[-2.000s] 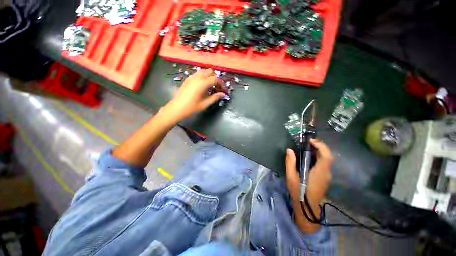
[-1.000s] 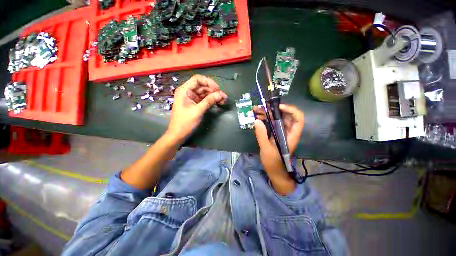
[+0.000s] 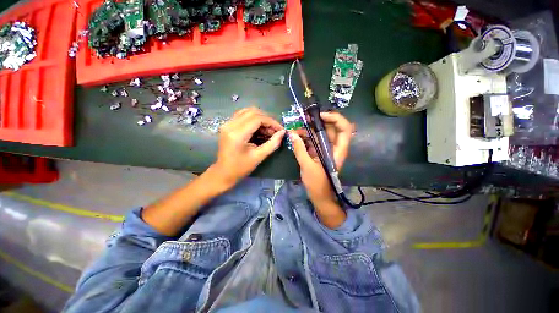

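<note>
My right hand (image 3: 325,143) holds the soldering iron (image 3: 323,142), its metal tip pointing up and away from me, a thin pale curved tube beside it. The same hand's thumb is at a small green and white circuit board (image 3: 294,120) in front of me. My left hand (image 3: 245,140) has its fingertips together at the board's left edge; whether they pinch a small part is hidden. Small white connectors with dark-red leads (image 3: 171,98) lie scattered on the mat left of the board. A fanned pile of boards (image 3: 345,76) lies beyond the iron.
A red tray (image 3: 245,54) with dark-green boards stands at the back, another red tray (image 3: 40,116) at far left. A yellowish-green pot (image 3: 392,98) stands right, beside a cream-white box (image 3: 444,116) with a silver wire reel (image 3: 498,50). A black cord (image 3: 404,197) runs along the front edge.
My left hand has gone from the loose connectors to the board and now meets my right hand there. The iron has stayed in my right hand. The view has turned toward the right.
</note>
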